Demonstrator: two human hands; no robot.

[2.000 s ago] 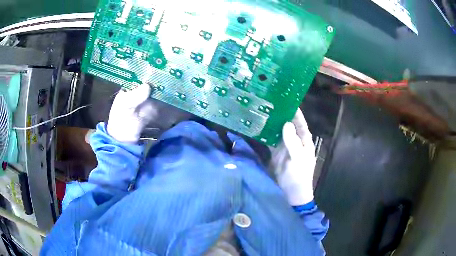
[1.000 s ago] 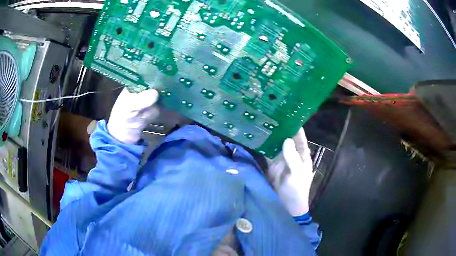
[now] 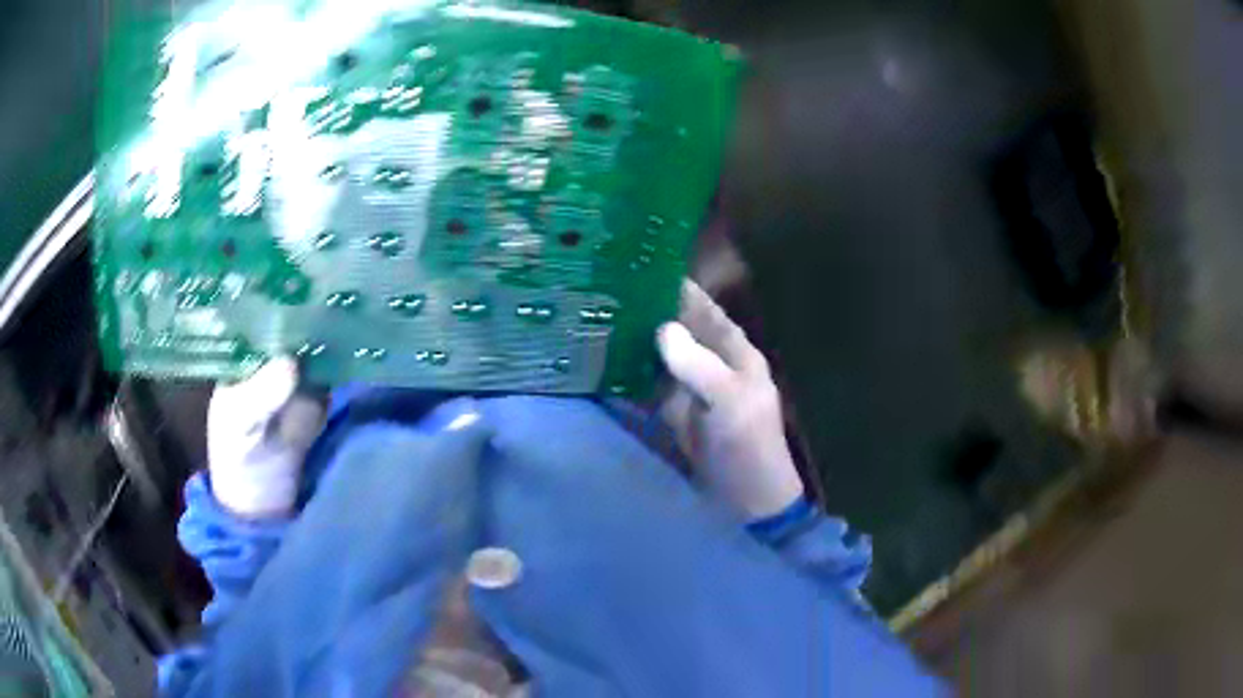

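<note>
A large green printed circuit board [image 3: 409, 205] with silvery traces and small dark-centred pads is held up in front of my chest, glare on its upper left. My left hand [image 3: 259, 436], in a white glove, grips its lower left edge. My right hand [image 3: 723, 402], in a white glove, grips its lower right corner. Fingers behind the board are hidden. The picture is blurred.
A dark bench mat [image 3: 886, 273] with a frayed yellowish edge lies to the right. A black flat block [image 3: 1056, 205] is on it near its right edge. A pale curved rail [image 3: 48, 246] shows at the left. My blue smock [image 3: 545, 545] fills the bottom.
The view has turned to the right, so the mat and black block show more. The board now sits more level and further left in the picture, still held by both hands.
</note>
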